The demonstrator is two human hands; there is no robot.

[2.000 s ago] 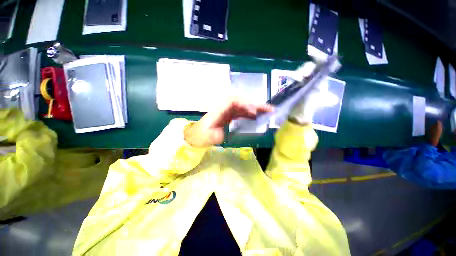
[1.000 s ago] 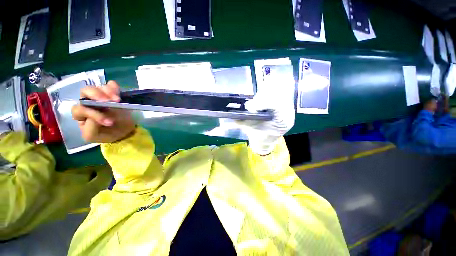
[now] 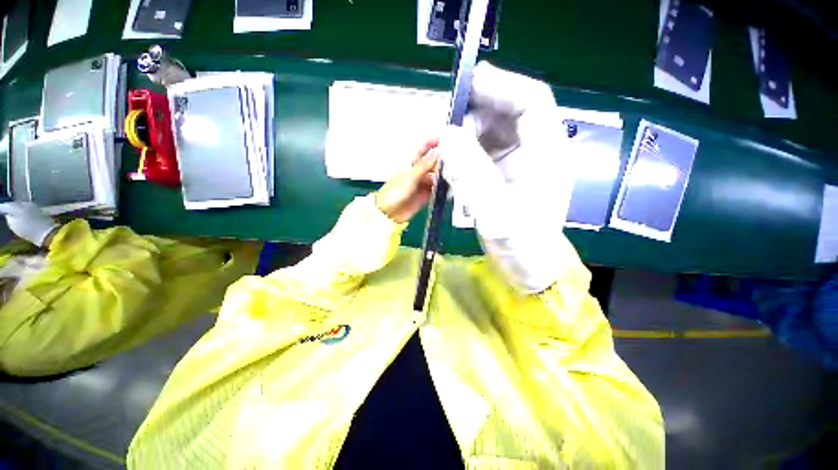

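A tablet back cover (image 3: 435,225) is held up edge-on in front of my chest, its long side running away from me. My left hand (image 3: 411,186) is bare and holds the cover at its left side near the middle. My right hand (image 3: 505,138), in a white glove, grips it from the right, further up. The cover's faces are mostly hidden by the steep angle. White separator sheets (image 3: 381,133) lie on the green bench behind my left hand. Grey back covers, one (image 3: 593,170) partly behind my glove and another (image 3: 656,179) further right, lie on white sheets.
Stacked back covers (image 3: 216,145) stand left, beside a red tape dispenser (image 3: 158,138) and a shiny small item (image 3: 158,64). More covers on sheets (image 3: 685,46) lie on the far green surface. A yellow-sleeved person (image 3: 92,294) is left; blue clothing (image 3: 799,312) shows right.
The held cover has turned from lying crosswise to pointing away from me. My left hand has moved right, closer to my gloved right hand, which has moved up. The view has shifted.
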